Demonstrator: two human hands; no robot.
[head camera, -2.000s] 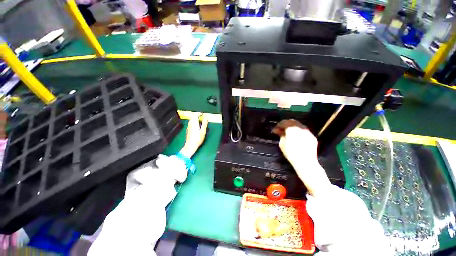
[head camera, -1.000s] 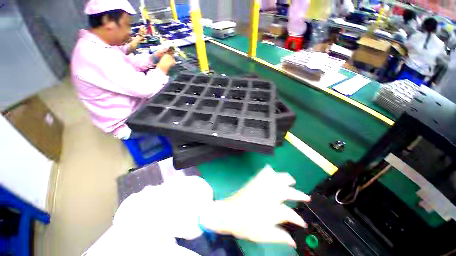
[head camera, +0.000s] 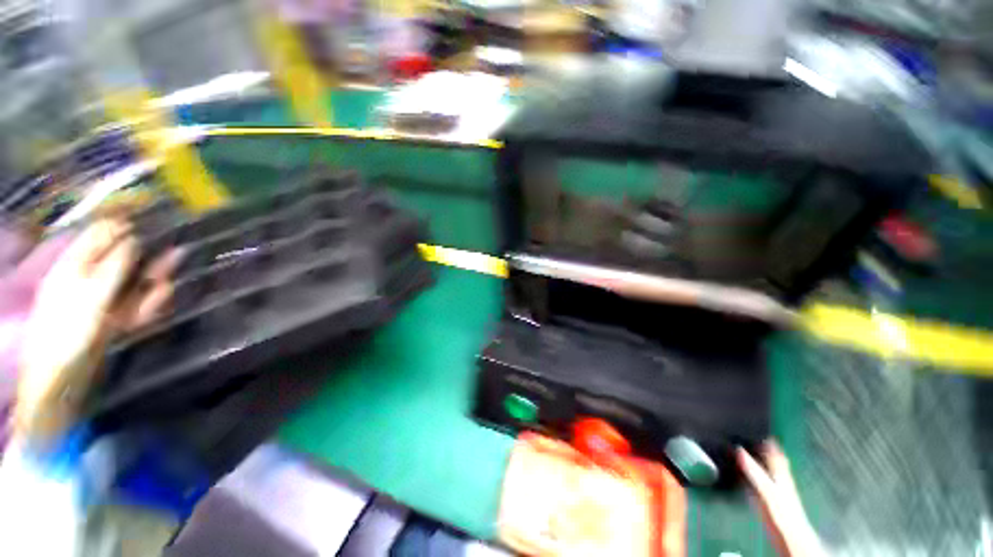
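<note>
The whole view is motion-blurred. My left hand (head camera: 114, 285) is over the left side of the black foam tray (head camera: 261, 277), fingers curled; whether it holds a part cannot be told. My right hand (head camera: 779, 495) is cut off by the bottom edge, beside the right green button (head camera: 693, 461) of the black press, with fingers apart and nothing seen in them. The silver press platen (head camera: 653, 286) is low, above the dark base, and the fixture under it is not readable. The orange-red parts tray (head camera: 670, 517) lies in front of the press.
The left green button (head camera: 522, 408) and red emergency stop (head camera: 600, 437) are on the press front. A blurred clear blister tray (head camera: 904, 435) lies at right. Yellow strips (head camera: 463, 259) edge the green bench. A pink sleeve (head camera: 27, 267) shows at far left.
The view swung left, then back to the press. My right hand left the press interior for the right button. My left hand moved from beside the press to the foam tray. The platen is lower.
</note>
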